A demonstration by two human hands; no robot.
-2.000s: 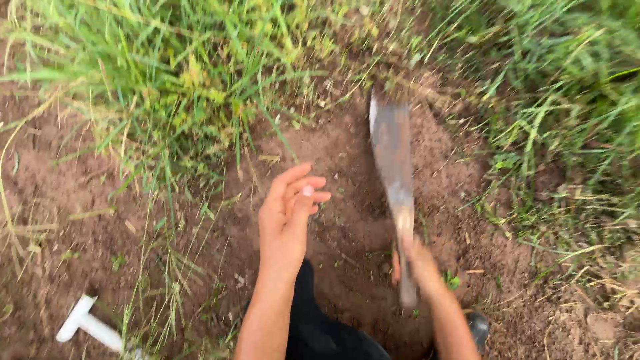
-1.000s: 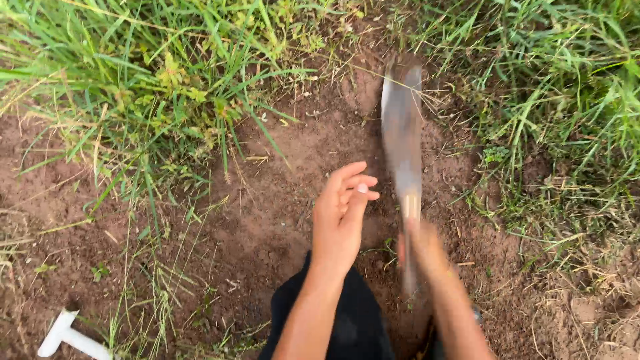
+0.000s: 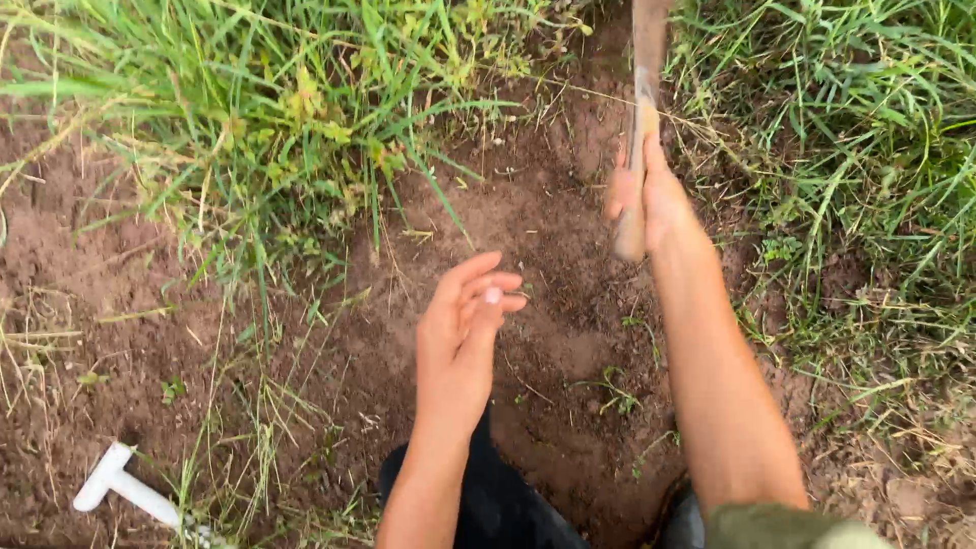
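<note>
In my right hand (image 3: 659,194) is the wooden handle of a machete (image 3: 646,61), held toward the top of the view right of centre. Its blade points up and runs out of the frame's top edge. My left hand (image 3: 465,328) is raised over the bare reddish-brown soil (image 3: 564,335) near the middle, fingers loosely curled and apart, with nothing in it. The machete is slightly blurred.
A white T-shaped handle (image 3: 133,488) lies at the lower left beside thin grass. Tall green grass (image 3: 252,99) grows at the upper left, more grass (image 3: 862,175) along the right. My dark-clothed leg (image 3: 496,496) shows at the bottom.
My right hand has moved up and forward with the machete; the blade, in full view earlier, is now partly outside the frame. My left hand remains raised and empty.
</note>
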